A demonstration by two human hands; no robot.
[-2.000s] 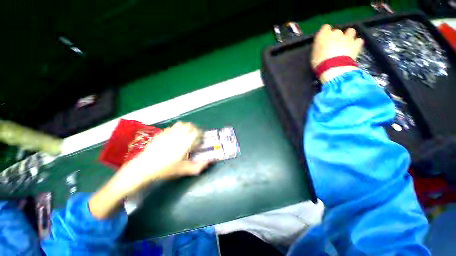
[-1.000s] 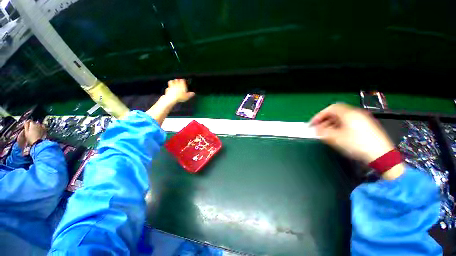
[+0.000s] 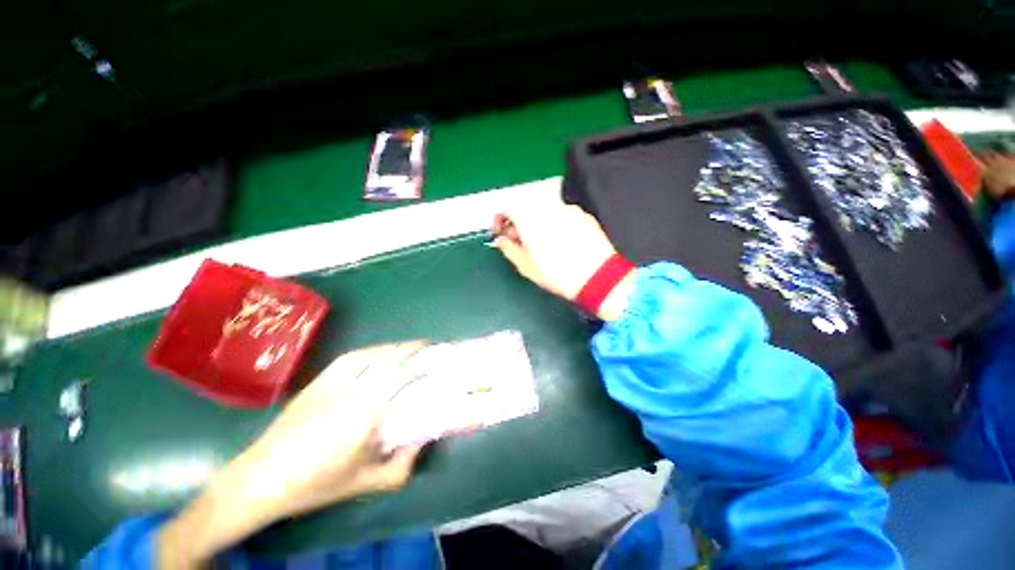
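My left hand [image 3: 345, 418] holds a pale phone body [image 3: 479, 384] by its left end, low over the dark green bench top. The phone body looks washed out, with a small orange spot near its middle. My right hand [image 3: 551, 247], with a red wristband, is above and to the right of the phone body, near the white rail. Its thumb and finger are pinched together; a small dark bit seems to show at the fingertips, but it is too small to name. The red parts bin [image 3: 200, 343] with thin gold strips sits left of the phone body.
A black divided tray [image 3: 657, 212] with glittering small boards [image 3: 779, 239] is at the right. Beyond the white rail [image 3: 367, 239], phone bodies [image 3: 397, 165] lie on the green belt. Another person's hand [image 3: 998, 176] is at the far right, beside a red bin [image 3: 952, 156].
The view has turned. My left hand has come back from the belt area and now holds a phone body over the bench. My right hand stays pinched, now close to the phone body.
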